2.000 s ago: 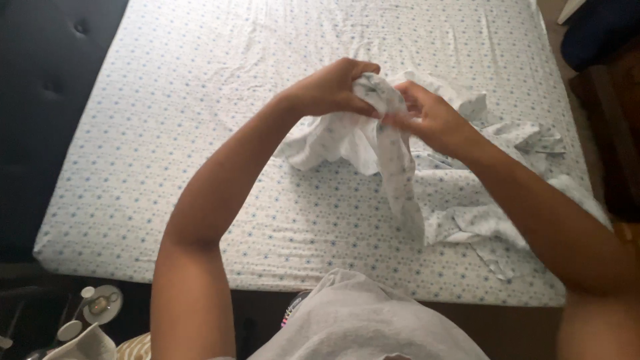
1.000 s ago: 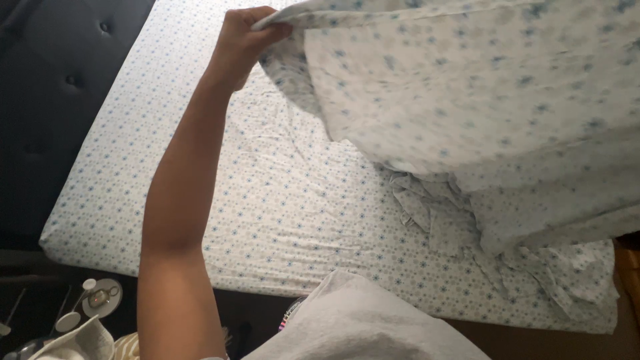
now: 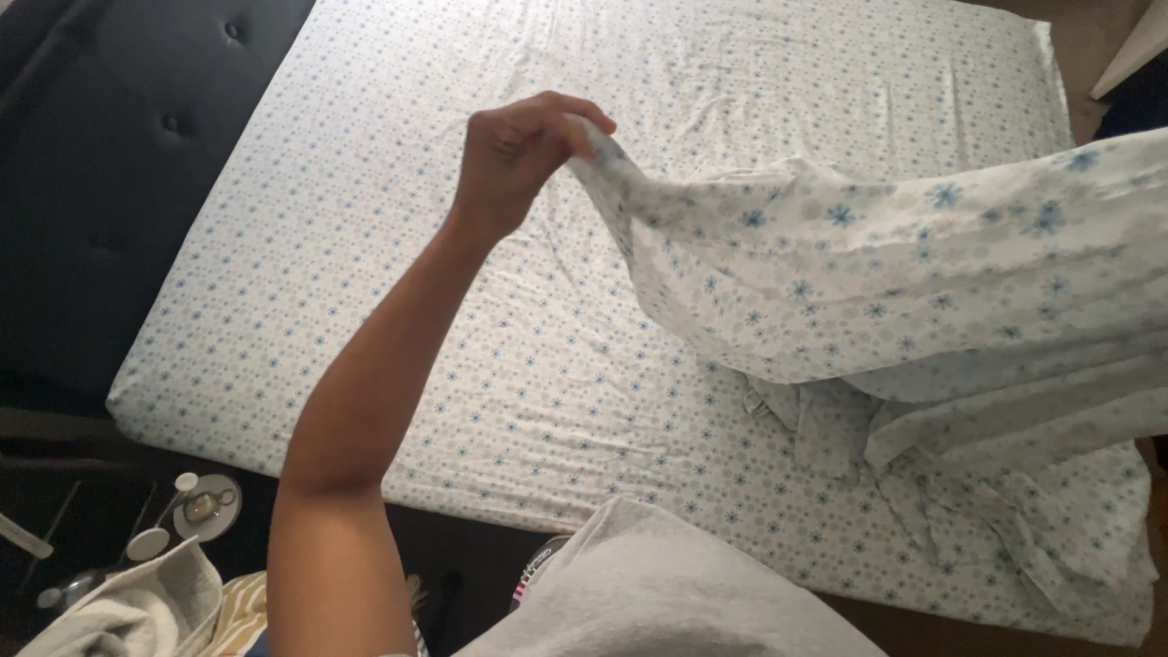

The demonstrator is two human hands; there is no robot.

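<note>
My left hand (image 3: 529, 151), over the middle of the bed, pinches an edge of a loose white bed sheet (image 3: 876, 265) printed with blue and grey snowflakes. From my fingers the sheet stretches to the right edge of the view, held up off the bed. Its lower part lies bunched in folds near the bed's lower right corner. Beneath it, a fitted sheet (image 3: 365, 274) with the same kind of print covers the mattress and has some wrinkles. My right hand is out of view, so whatever it holds is hidden.
A black tufted headboard (image 3: 119, 182) borders the bed at left. At lower left are a small round dish (image 3: 207, 507) holding an object, a beige cloth basket or bag (image 3: 173, 584) and striped fabric (image 3: 242, 607). A pale furniture edge (image 3: 1136, 50) shows at upper right.
Two seconds ago both hands held the bunched sheet over the bed; since then it has been spread out. My right hand has left the view. Over the last second, my left hand and the sheet edge have lowered.
</note>
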